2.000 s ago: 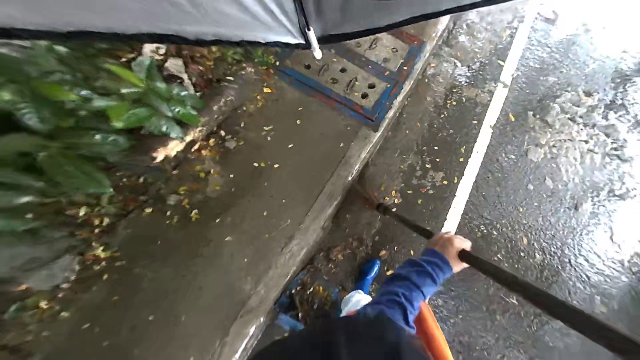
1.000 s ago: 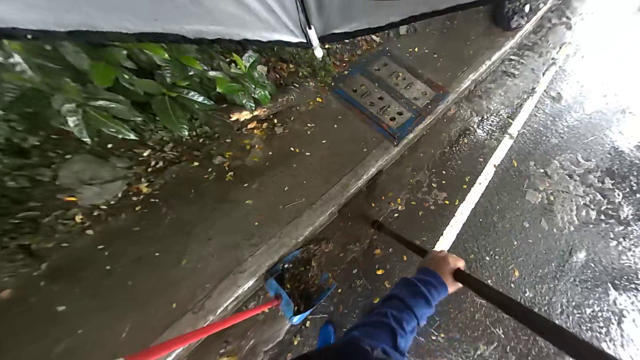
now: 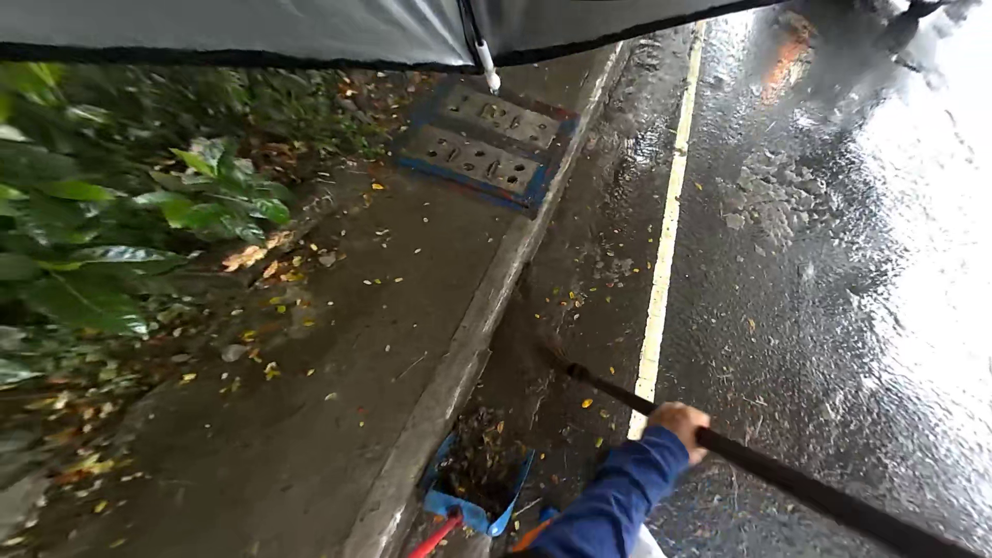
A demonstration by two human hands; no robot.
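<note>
My right hand [image 3: 680, 428], in a blue sleeve, grips the dark pole of a long-handled broom [image 3: 806, 484]. The broom's blurred head rests low over the wet gutter beside the curb. Below it and to the left, a blue dustpan [image 3: 442, 504] heaped with wet leaves and debris [image 3: 482, 465] lies against the curb. Its red handle [image 3: 435, 538] runs out of the bottom of the view. My left hand is out of view.
A concrete curb [image 3: 465, 360] divides the sidewalk from the wet road. Slotted drain covers [image 3: 473, 159] with blue edging lie ahead. Leafy plants [image 3: 85, 232] border the left side, a white line [image 3: 665, 256] marks the road, and umbrella fabric [image 3: 310, 31] crosses the top.
The broom stays in my right hand, its head near the gutter throughout. The dustpan, barely seen two seconds ago, shows full of debris in both later frames. The view has shifted.
</note>
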